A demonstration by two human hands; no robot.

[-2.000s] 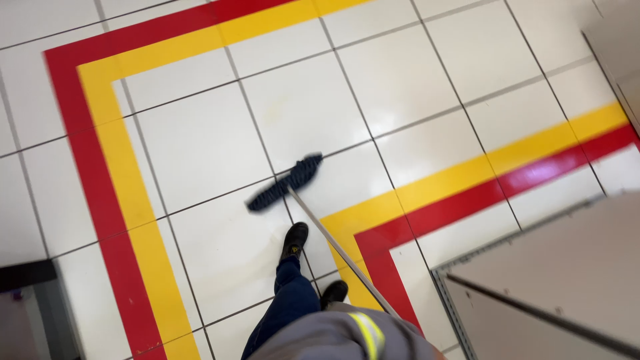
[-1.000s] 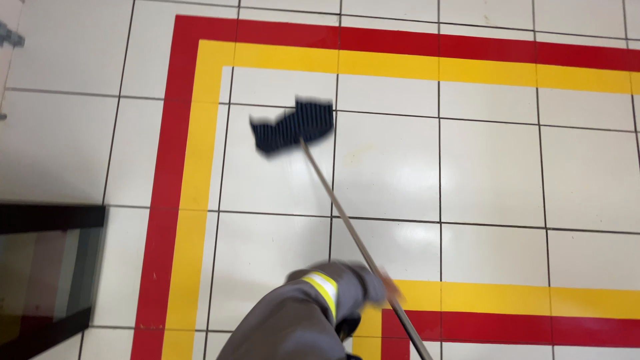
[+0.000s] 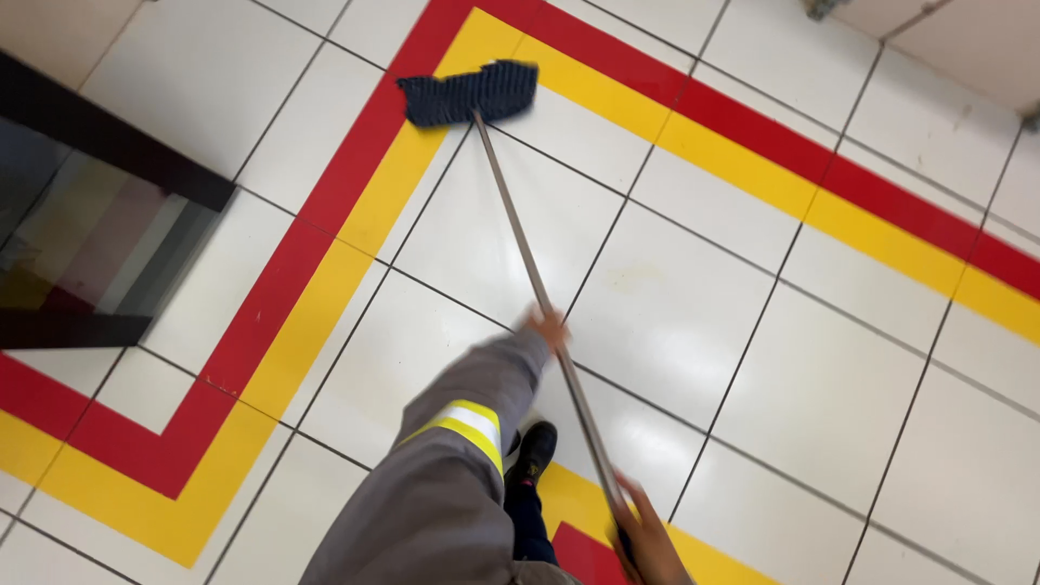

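Note:
My left hand (image 3: pixel 548 327) is closed around the middle of a long metal mop handle (image 3: pixel 517 226), its grey sleeve with a reflective band reaching up from below. Lower down, my right hand (image 3: pixel 646 532) grips the same handle near its dark end. At the far end of the handle, a dark blue textile mop head (image 3: pixel 470 93) lies over the corner of the red and yellow floor stripes, partly on a white tile. Both hands are slightly blurred.
White floor tiles (image 3: pixel 699 309) carry a red stripe (image 3: pixel 280 292) beside a yellow stripe (image 3: pixel 731 175). A dark frame with a glossy panel (image 3: pixel 122 154) stands at the left. Pale panels (image 3: pixel 967 41) edge the upper right. My black shoe (image 3: pixel 536 451) is below the handle.
The mop head has moved from the white tiles onto the striped corner. Both hands now show on the handle; one second ago only one was visible. The view has turned.

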